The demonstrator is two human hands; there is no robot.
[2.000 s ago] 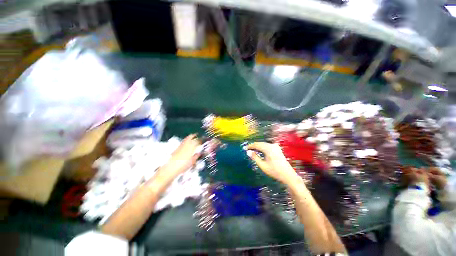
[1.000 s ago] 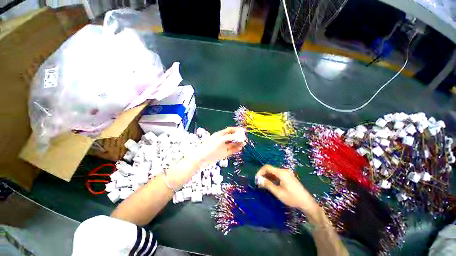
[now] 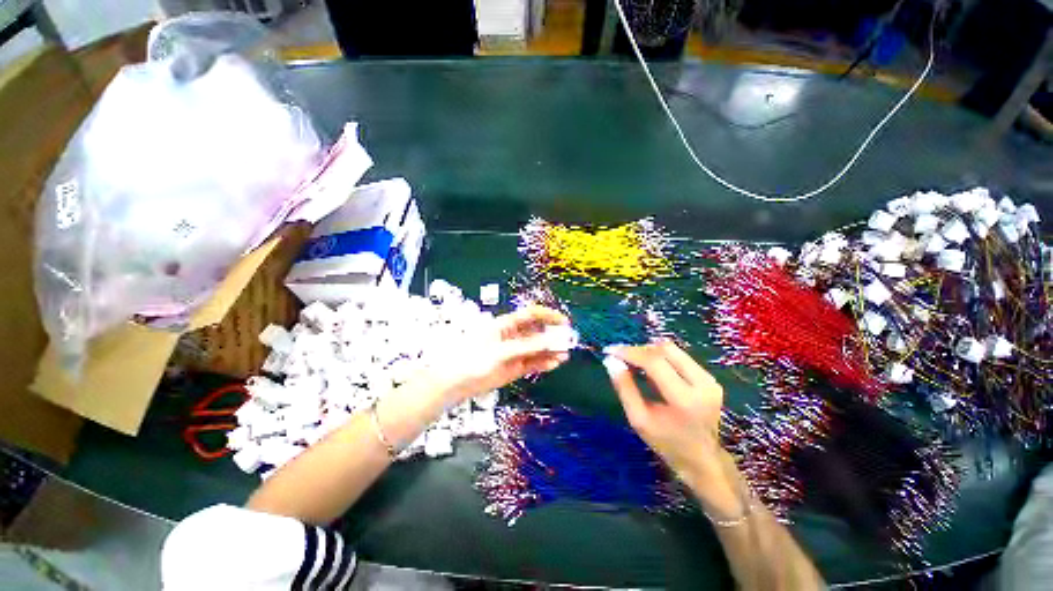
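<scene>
My left hand [image 3: 525, 346] holds a white connector housing [image 3: 569, 338] between thumb and fingers, above the green wires [image 3: 612, 319]. My right hand [image 3: 670, 393] is close on its right, fingertips pinched by a short dark wire that appears to run to the housing; its colour is hard to tell. The yellow wires [image 3: 595, 252] lie behind the hands and the blue wires [image 3: 589, 459] in front. The red wires [image 3: 791, 323] and black wires [image 3: 860, 462] lie right of my right hand. Loose housings [image 3: 358, 358] are heaped under and beside my left forearm.
A clear plastic bag [image 3: 173, 196] bulges from an open carton [image 3: 110, 375] at left. A white box [image 3: 358, 248] with a blue band stands behind the heap. Red scissors handles [image 3: 214, 421] lie by the carton. Finished harnesses [image 3: 953, 300] pile at right. A white cable [image 3: 797, 199] loops at the back.
My right hand has moved up from near the blue wires to meet my left hand at the housing, with a wire now between them. The view has steadied and shifted slightly.
</scene>
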